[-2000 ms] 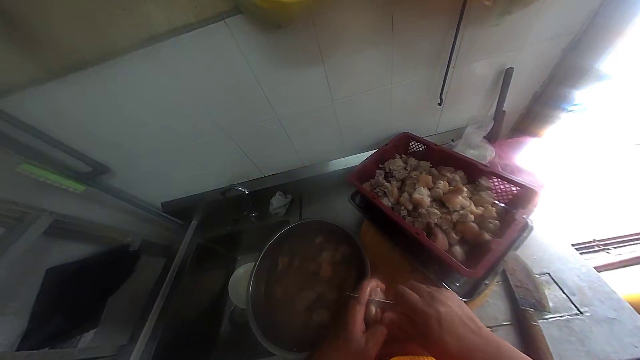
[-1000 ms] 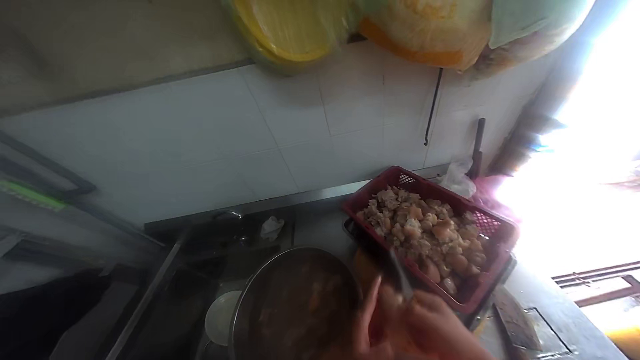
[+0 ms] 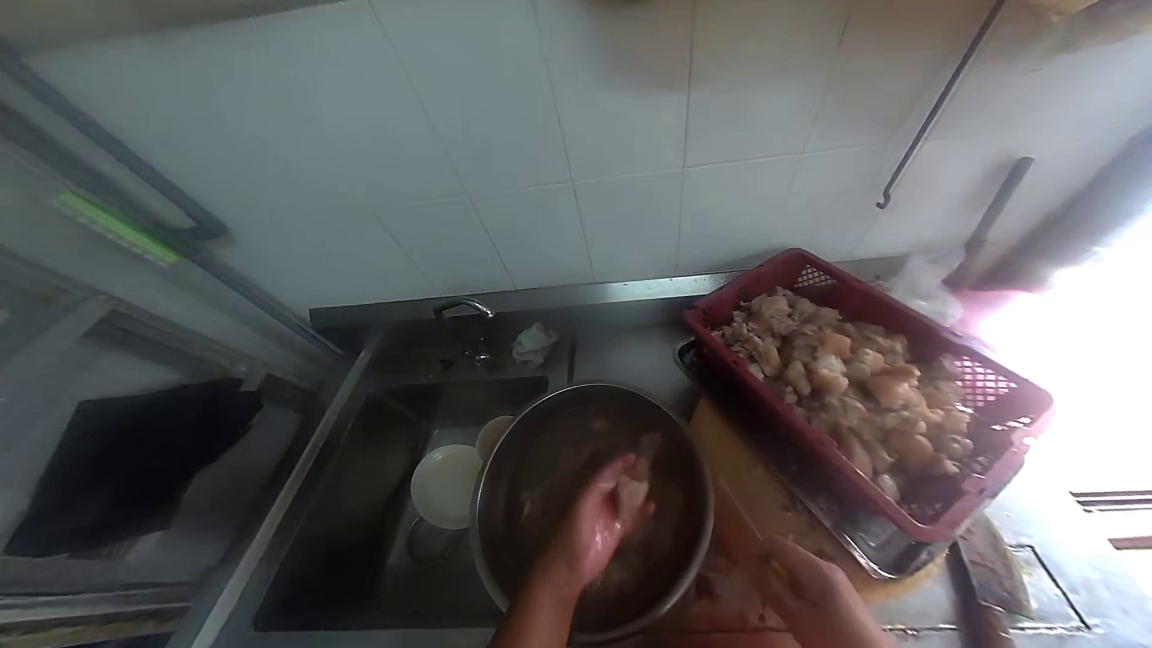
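Observation:
My left hand (image 3: pixel 601 522) is over the large steel bowl (image 3: pixel 483 549), its fingers closed around a pale piece of meat (image 3: pixel 633 493). Murky water and some pieces lie in the bowl. At the right of the bowl, my right hand (image 3: pixel 801 576) is over the wooden cutting board (image 3: pixel 747 486); its fingers are curled, and blur hides whether a tool is in it. Many cut meat pieces (image 3: pixel 864 387) fill part of the dark red plastic basket (image 3: pixel 1008 378), which rests on a metal tray (image 3: pixel 886 553) behind the board.
At the left is a sink (image 3: pixel 360 504) with white bowls (image 3: pixel 445 486) and a faucet (image 3: pixel 463 306). A crumpled cloth or paper (image 3: pixel 535 345) lies behind the steel bowl. A cleaver (image 3: pixel 990 567) rests at the right. A hooked rod (image 3: pixel 936 108) hangs before the tiled wall.
My left hand has moved left from beside my right hand to over the steel bowl. My hands are now apart.

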